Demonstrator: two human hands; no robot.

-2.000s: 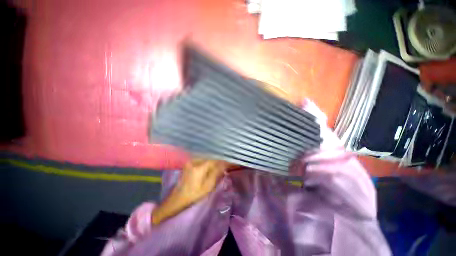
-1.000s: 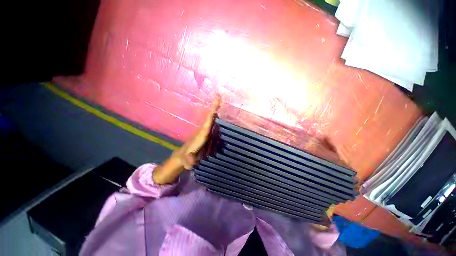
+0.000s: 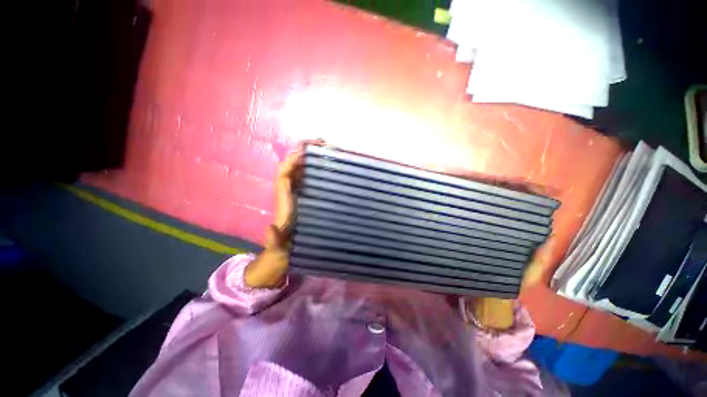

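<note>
A stack of tablets point(image 3: 419, 221) is held up over the front edge of the bench, its long edges facing me as grey and black stripes. My left hand point(image 3: 283, 221) presses flat on the left short end of the stack. My right hand point(image 3: 527, 279) is at the right short end, mostly hidden behind the stack. The fingers of both hands are partly hidden. The stack is tilted slightly, its right end lower in view.
The bench has shiny red-pink matting point(image 3: 209, 101). Loose white sheets point(image 3: 543, 54) lie at the back right. Tablets with white sheets point(image 3: 643, 233) lean at the right. A yellow line point(image 3: 147, 221) runs along grey at the left front. A blue thing point(image 3: 577, 360) is at lower right.
The stack was blurred and steeply angled at first; now its edges are closer to even. My left hand has closed against the left end, where it was spread apart one second ago. The view has turned.
</note>
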